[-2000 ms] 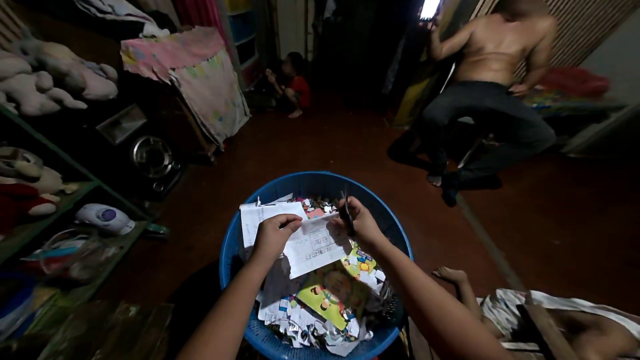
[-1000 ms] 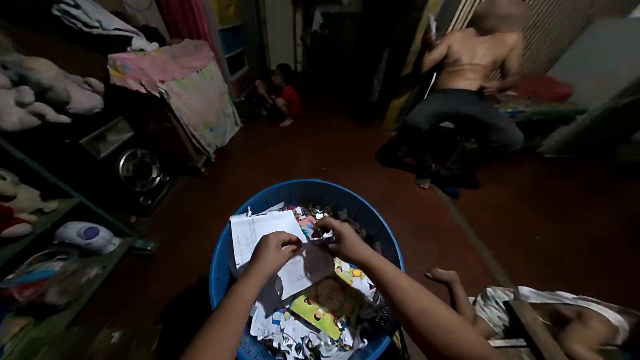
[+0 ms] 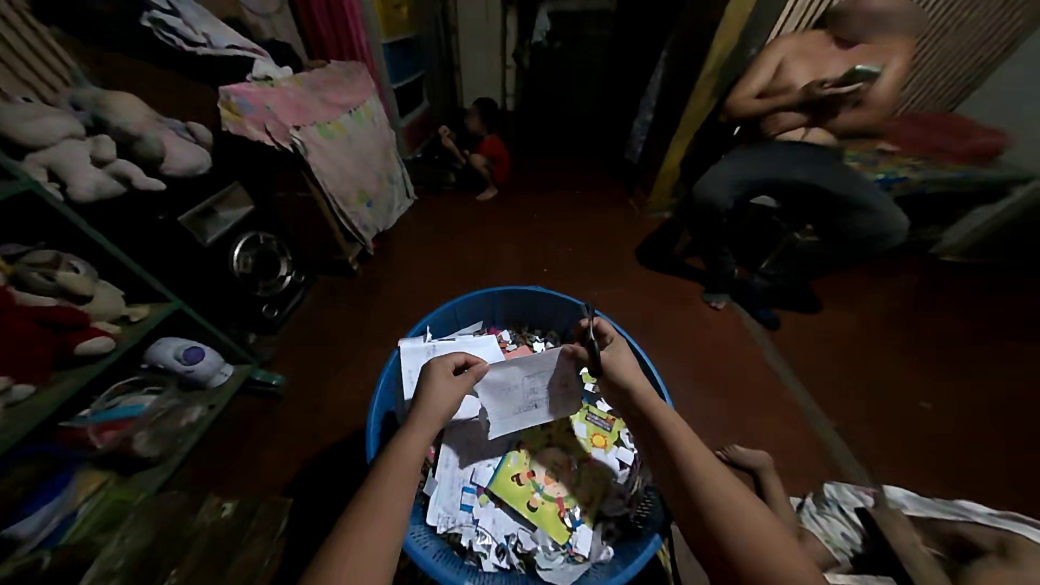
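Over a round blue plastic basket (image 3: pixel 382 390), my left hand (image 3: pixel 445 388) pinches the left edge of a piece of written paper (image 3: pixel 530 393). My right hand (image 3: pixel 608 357) holds dark-handled scissors (image 3: pixel 592 345), pointing up, and its fingers touch the paper's upper right corner. Whether the blades are apart is unclear. White written sheets (image 3: pixel 418 354) lie under and beside my left hand. Below the held paper, a yellow-green illustrated booklet or sheet (image 3: pixel 532 491) rests on many cut paper scraps (image 3: pixel 496 532).
A person (image 3: pixel 812 122) sits at the right, holding a phone; another person (image 3: pixel 490 150) squats at the back. Someone lies at the lower right, partly covered by white cloth (image 3: pixel 837 512). Shelves (image 3: pixel 187 321) with stuffed toys (image 3: pixel 106 146) and a speaker (image 3: pixel 262 262) stand at the left.
My hands have moved apart, with the paper now stretched between them and the scissors upright. The seated person has brought the raised hand down in front of the chest.
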